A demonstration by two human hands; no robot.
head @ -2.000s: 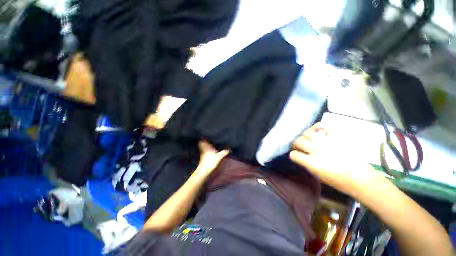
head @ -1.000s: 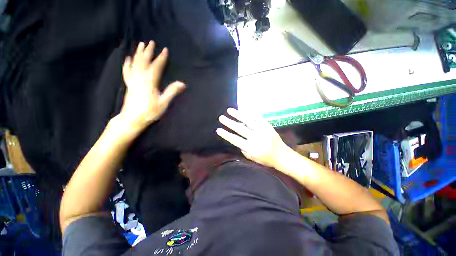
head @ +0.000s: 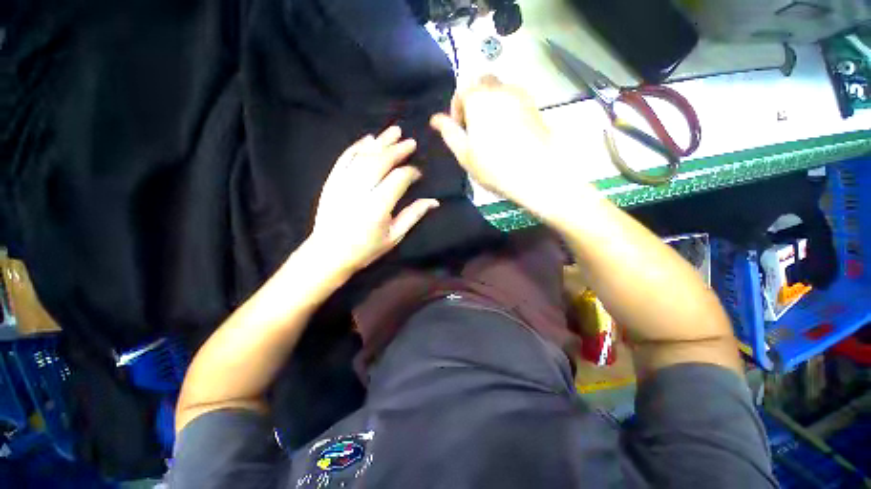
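Note:
A large black garment [head: 315, 86] spreads over the left of the white table [head: 745, 119] and hangs down over my lap. My left hand [head: 368, 196] lies on the black cloth with its fingers spread. My right hand [head: 497, 134] is at the garment's right edge, at the table; its fingertips are overexposed, and I cannot tell whether they pinch the cloth. Dark metal machine parts [head: 506, 17] show at the top edge. The needle area is not clear to see.
Fabric shears [head: 654, 129] with red and dark loop handles lie right of my right hand. A dark smartphone [head: 640, 36] lies above them. A green tape measure [head: 735, 177] runs along the table edge. Below are a red and yellow bottle [head: 597, 329] and a blue basket [head: 821, 310].
The pale strip seen earlier is out of view and the black cloth lies spread. Since the last frame my left hand has moved right and down, and my right hand up to the cloth's edge.

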